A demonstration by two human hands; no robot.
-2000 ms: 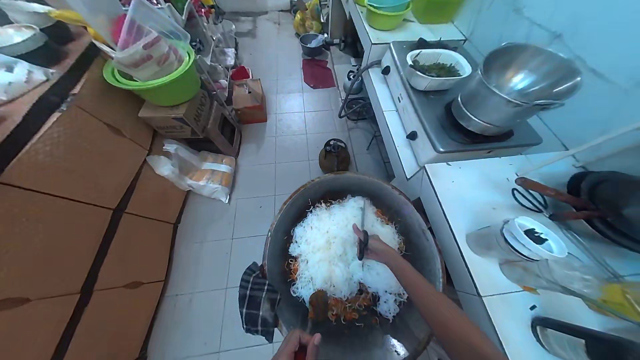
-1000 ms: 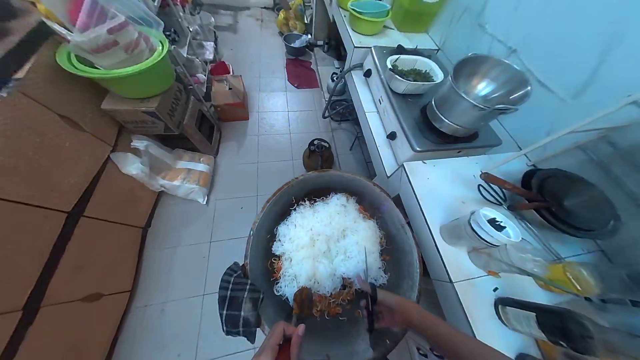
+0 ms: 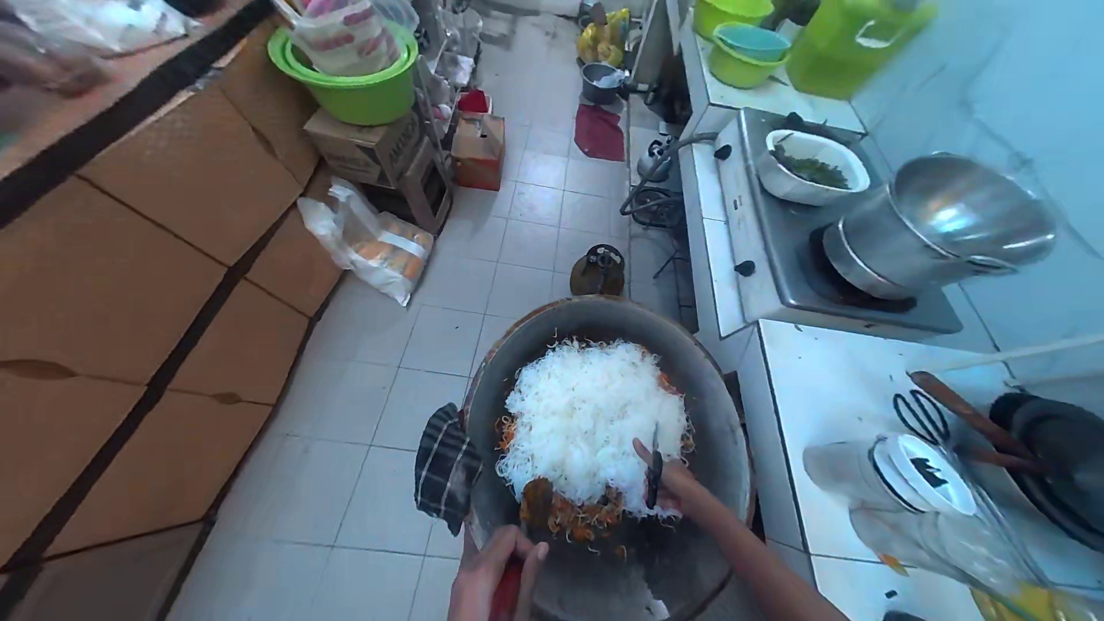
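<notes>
A large metal wok (image 3: 720,388) holds a mound of white rice noodles (image 3: 586,414) over brownish-orange noodles with vegetables (image 3: 582,520). At the wok's near left side my left hand (image 3: 496,573) grips the red handle of a spatula (image 3: 536,504), whose stained blade rests against the food's lower left edge. My right hand (image 3: 673,487) is closed on a dark-handled tool (image 3: 655,474), its thin blade pointing up over the right part of the white noodles; whether it is a knife or scissors I cannot tell. A checked cloth (image 3: 447,466) hangs at the wok's left rim.
Beyond the wok stands a gas cylinder (image 3: 598,269) on the tiled floor. To the right are a gas stove (image 3: 776,250) with a steel pot (image 3: 906,233) and a white bowl of greens (image 3: 811,168), and a counter (image 3: 802,379) with jars. A bread bag (image 3: 388,259) lies left.
My right hand has moved up from the wok's near right part to the white noodles' lower right edge since one second ago. The spatula stays in my left hand.
</notes>
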